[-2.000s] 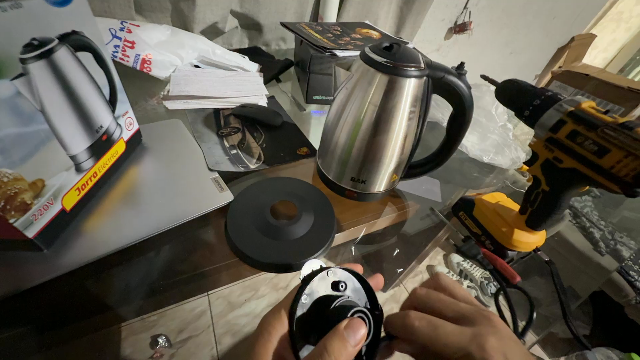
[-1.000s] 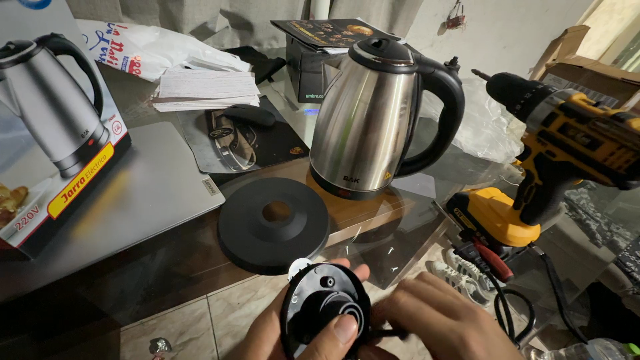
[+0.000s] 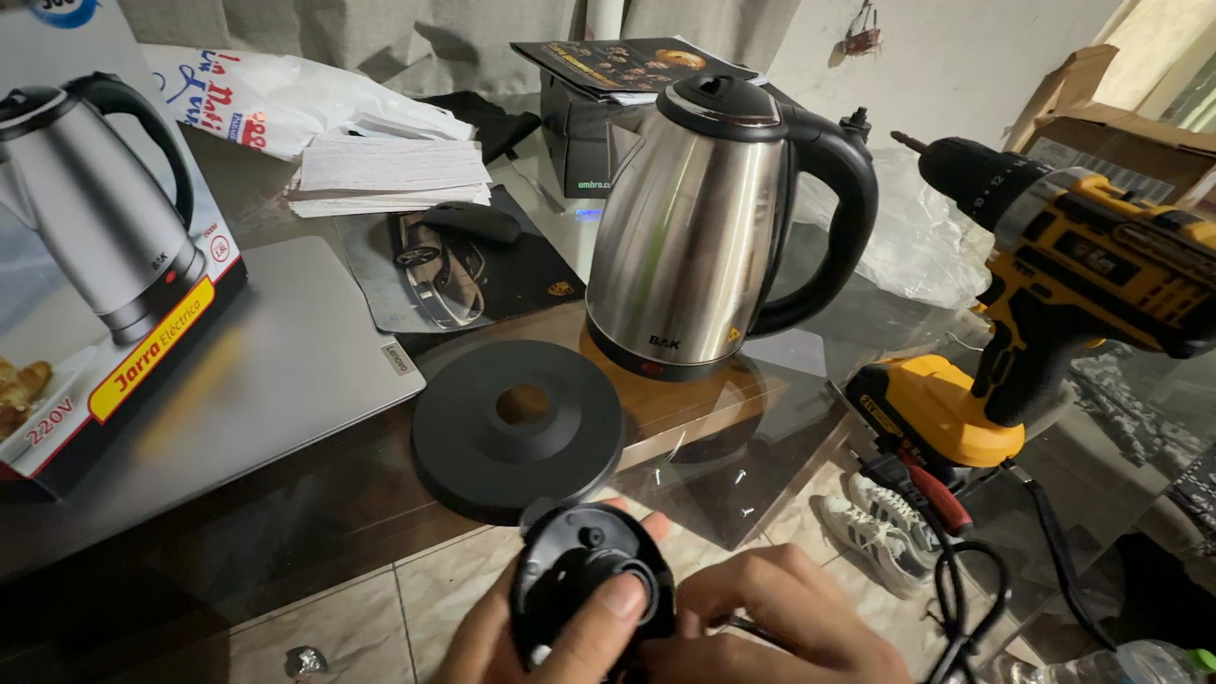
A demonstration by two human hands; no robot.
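Note:
My left hand [image 3: 579,632] grips a round black plastic part [image 3: 560,579], with its thumb over the raised ring in the middle. At the right edge of that part, my right hand [image 3: 779,617] has curled fingers around what looks like a thin dark piece, possibly a cord; the fingers hide most of it. Beyond my hands, a black round kettle base cover [image 3: 465,427] with a central hole lies on the glass table. Behind it stands a stainless steel electric kettle [image 3: 679,228] with a black lid and handle.
Small screws [image 3: 743,477] lie on the glass. A yellow and black cordless drill [image 3: 1054,247] stands at right, near a black cord [image 3: 959,570] and red-handled tool [image 3: 936,499]. At left are a kettle box [image 3: 104,218] and a closed laptop [image 3: 285,332]; a mouse [image 3: 472,221] lies behind.
The black part in my left hand has tilted, and its face is turned more to the side than two seconds ago. My right hand stays at its edge.

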